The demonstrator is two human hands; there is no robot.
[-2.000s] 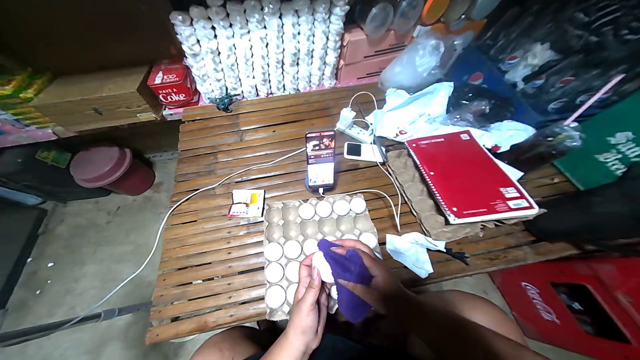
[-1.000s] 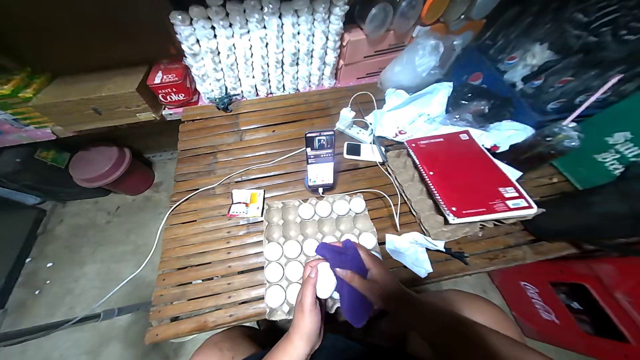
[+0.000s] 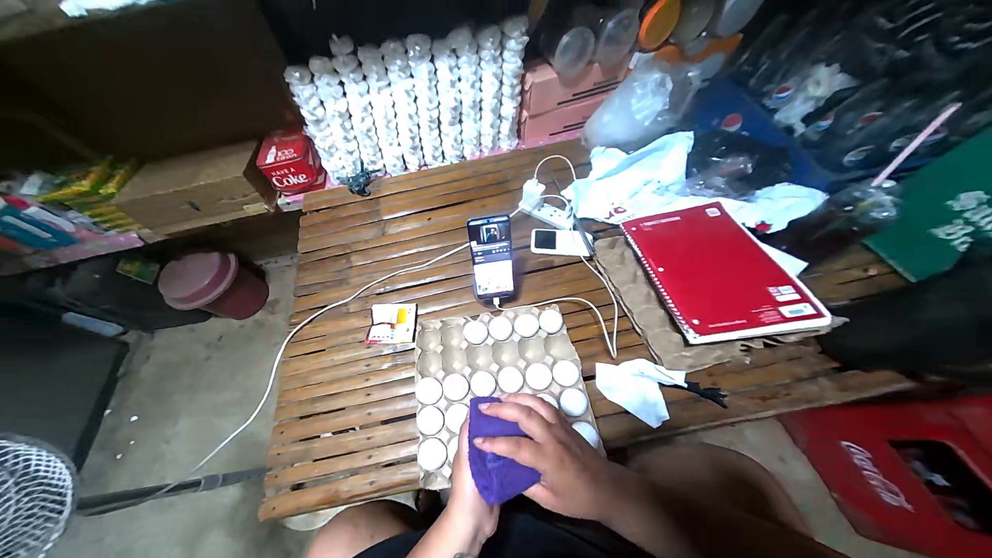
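A purple cloth (image 3: 500,457) is pressed between my two hands above the near part of a cardboard egg tray (image 3: 457,360). My right hand (image 3: 554,453) lies over the cloth with its fingers spread across it. Under and to the left, my left hand (image 3: 469,480) is mostly covered by the cloth. Whether the white egg seen earlier is inside cannot be seen now. White eggs (image 3: 482,383) fill many cups of the tray; several cups toward its far side hold none.
Beyond the tray a lit phone (image 3: 491,260) stands with a cable plugged in. A small packet (image 3: 392,323) lies left of the tray. To the right are a red spiral notebook (image 3: 725,271), a white cloth or tissue (image 3: 637,390) and a power strip (image 3: 546,209).
The purple cloth has moved over the white egg that showed in my left hand, and the egg is now out of sight. My right hand has shifted left over it.
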